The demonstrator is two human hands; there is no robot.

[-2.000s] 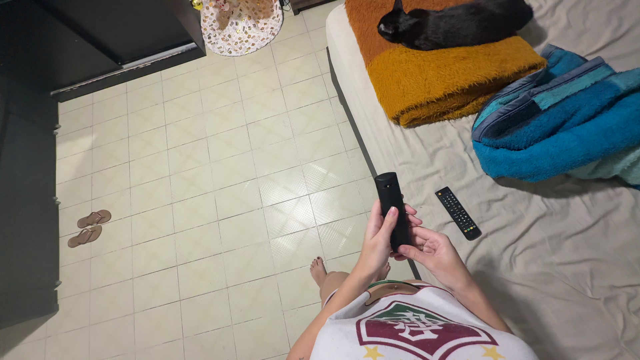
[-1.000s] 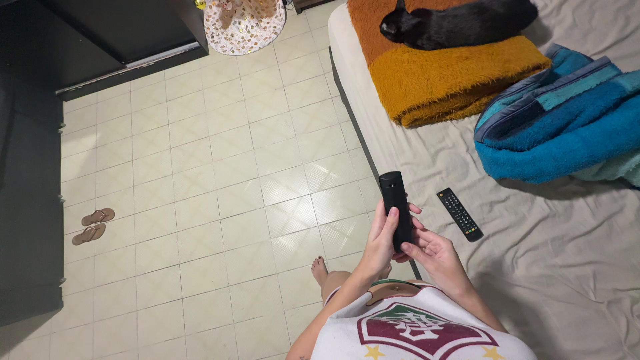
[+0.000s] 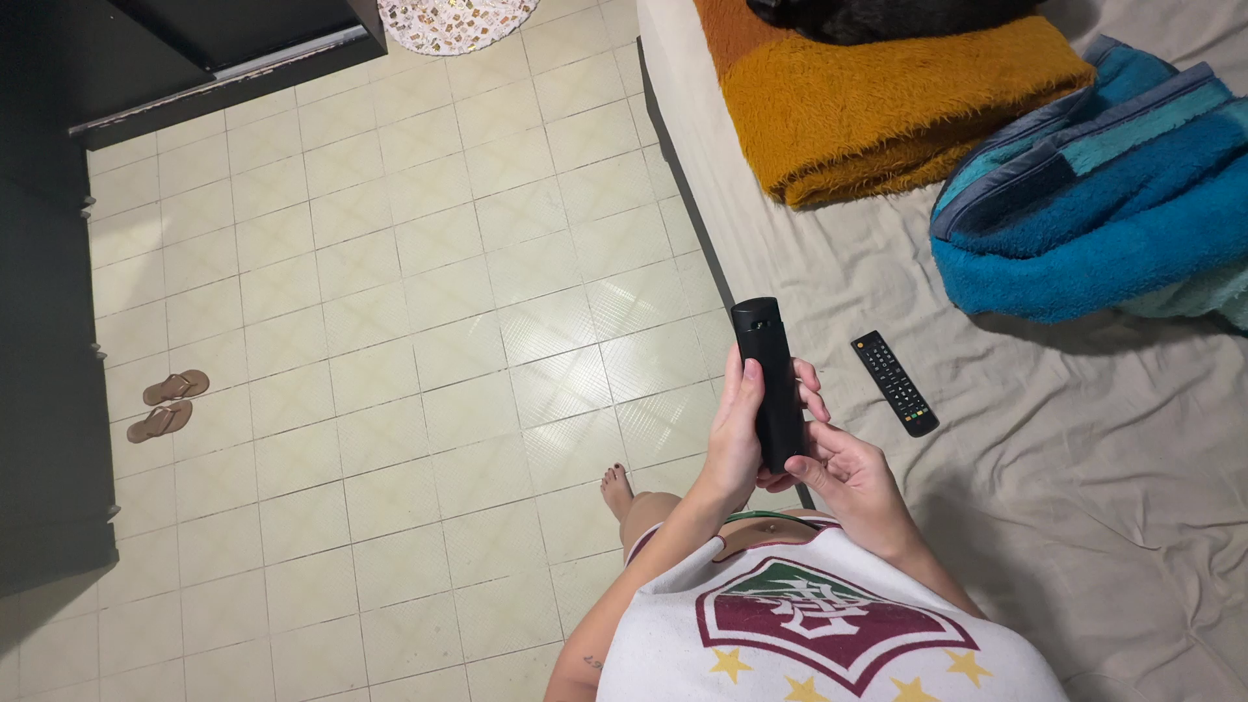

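Observation:
A slim black handheld device [image 3: 770, 380], perhaps a remote control, points away from me between my two hands, in front of my waist. My left hand [image 3: 733, 429] wraps around its side with the thumb along its edge. At the device's lower end, my right hand [image 3: 850, 478] touches it with thumb and fingers. Which hand bears the weight is not plain. To the right, a black remote control [image 3: 895, 383] with many buttons lies face up on the bed sheet [image 3: 1053, 439], apart from both hands.
An orange-brown blanket [image 3: 907, 107] lies folded on the bed beside a blue towel-like cloth [image 3: 1092, 214]. A black animal [image 3: 897, 15] rests on the blanket. Flip-flops [image 3: 161, 421] are on the tiled floor [image 3: 390, 390], near a dark cabinet [image 3: 49, 341]. A patterned round mat [image 3: 458, 21] lies farther off.

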